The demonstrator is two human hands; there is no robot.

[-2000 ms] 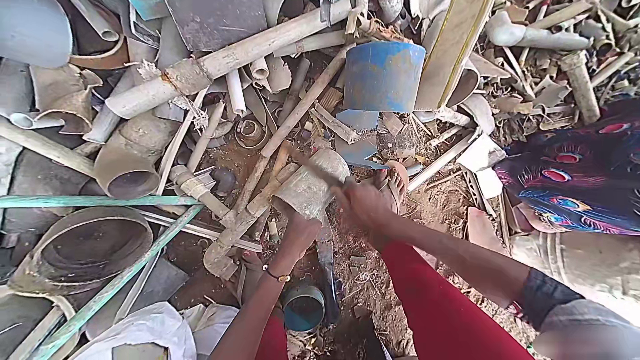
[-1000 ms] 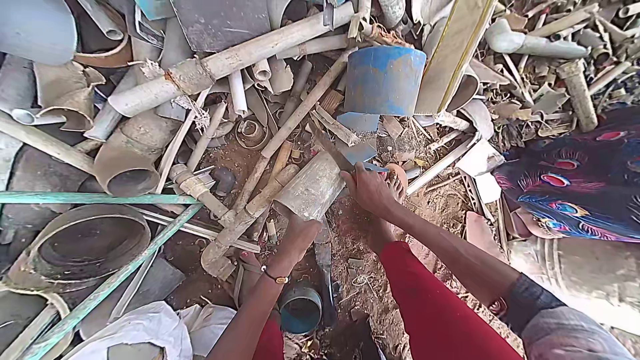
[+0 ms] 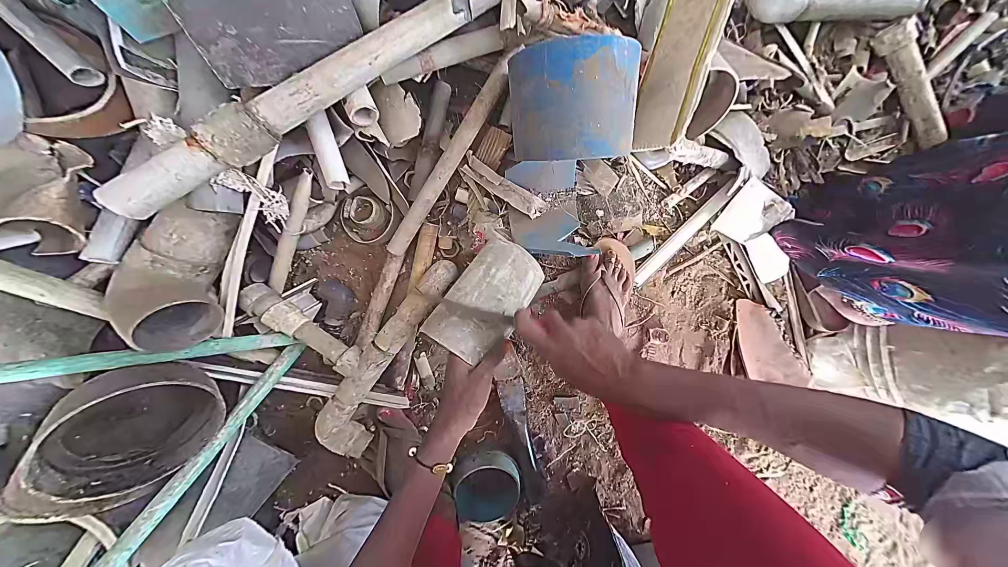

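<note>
Near the middle, a short grey plastic pipe piece (image 3: 490,295) is held at its lower end by my left hand (image 3: 465,394), whose wrist wears a bracelet. My right hand (image 3: 579,350) is closed just right of the pipe piece, around what seems to be a tool's handle; the tool is blurred, and a thin dark edge lies across the pipe's face. Behind the hand is a sandalled foot (image 3: 608,287). A flat blue plastic shard (image 3: 547,224) lies beyond the pipe piece.
A wide blue pipe section (image 3: 575,98) stands beyond. Pipes and fittings pile at left, with a large oval ring (image 3: 118,441) and green strips (image 3: 205,449). A dark teal pipe end (image 3: 487,487) sits near my left forearm. Patterned cloth (image 3: 906,236) hangs at right.
My right hand has moved from the far side of the pipe piece nearer to me, beside its right edge. My left hand still holds the piece.
</note>
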